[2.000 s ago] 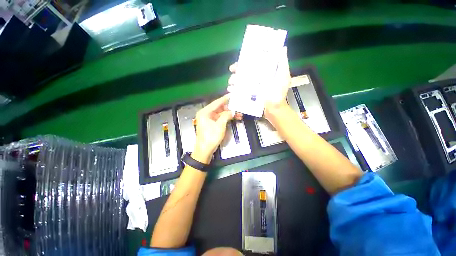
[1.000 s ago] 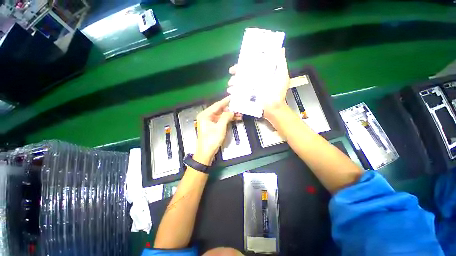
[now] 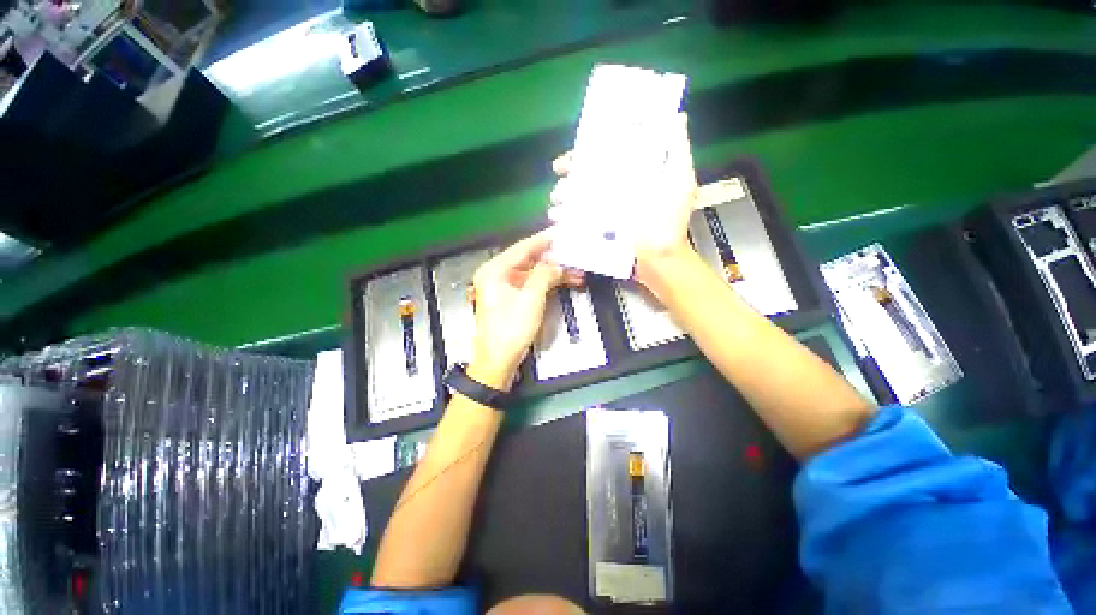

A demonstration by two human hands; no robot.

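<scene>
A glaring white phone display module [image 3: 619, 174] is held up over the foam tray [image 3: 447, 415]. My right hand [image 3: 667, 222] grips its right side, with fingertips showing at its left edge. My left hand [image 3: 514, 294] touches its lower left corner with thumb and fingers. Glare hides the module's surface detail. Several silver modules lie in the tray slots, each with a dark flex cable. Another display module [image 3: 630, 511] lies on the black work mat [image 3: 529, 505], its cable's orange end away from me.
Ribbed clear blister trays [image 3: 204, 469] stand at left, beside a crumpled white cloth [image 3: 337, 481]. A silver framed module [image 3: 892, 324] lies right of the tray. Phone frames [image 3: 1064, 282] sit in a black tray at far right.
Both hands keep their hold on the raised module. The tray and bench things have shifted very slightly in the view; nothing has been let go.
</scene>
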